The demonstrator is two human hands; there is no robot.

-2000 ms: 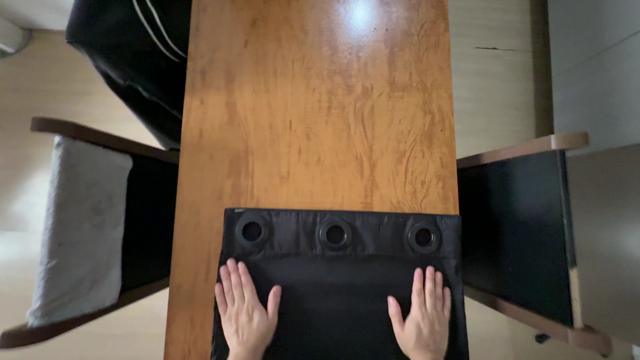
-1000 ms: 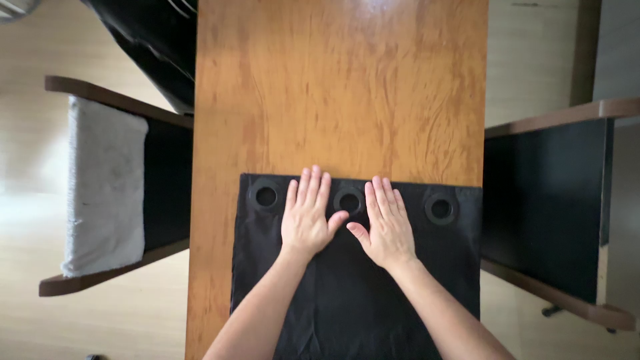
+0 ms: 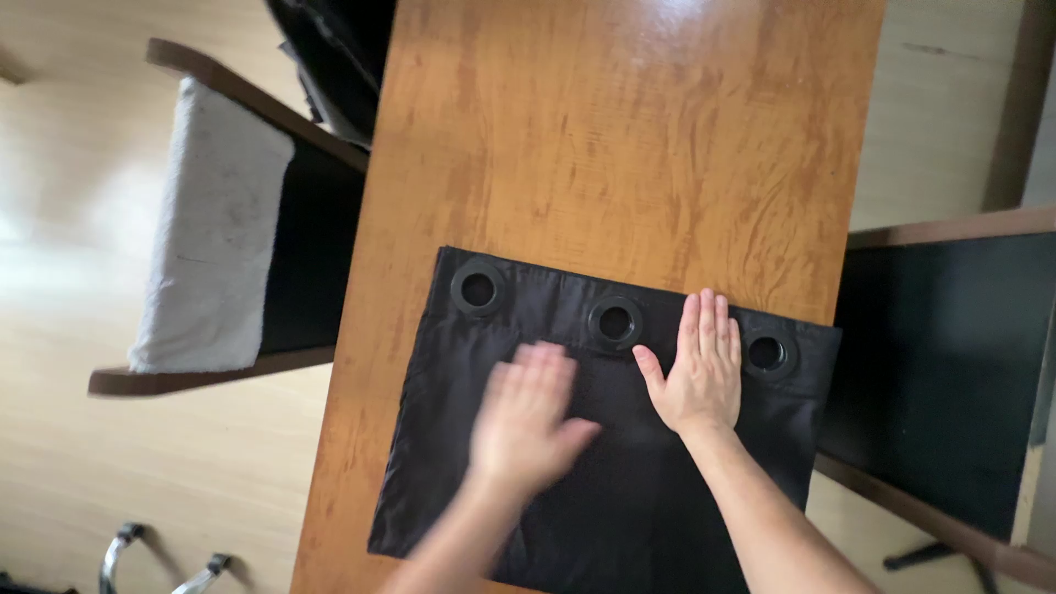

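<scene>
A black eyelet curtain [image 3: 627, 445], folded into a flat rectangle, lies on the wooden table [image 3: 619, 148], with three dark ring grommets along its far edge. My right hand [image 3: 701, 371] rests flat on the cloth between the middle grommet [image 3: 615, 323] and the right grommet [image 3: 770, 355], its fingertips at the far edge. Blurred by motion, my left hand [image 3: 528, 421] is over the cloth, below and between the left grommet [image 3: 478, 288] and the middle one, fingers spread from the thumb. Whether it touches the cloth cannot be told. Neither hand holds anything.
On the left stands a chair with a light fleecy cover [image 3: 219, 231] over its dark panel. Another dark chair [image 3: 924, 379] is close against the table's right side. Dark material [image 3: 346, 49] hangs by the table's far left edge. Metal chair legs [image 3: 120, 557] show at lower left.
My hands went from wide apart near the cloth's sides to close together at its far edge. Since then my left hand has moved back toward me and my right hand toward the right grommet.
</scene>
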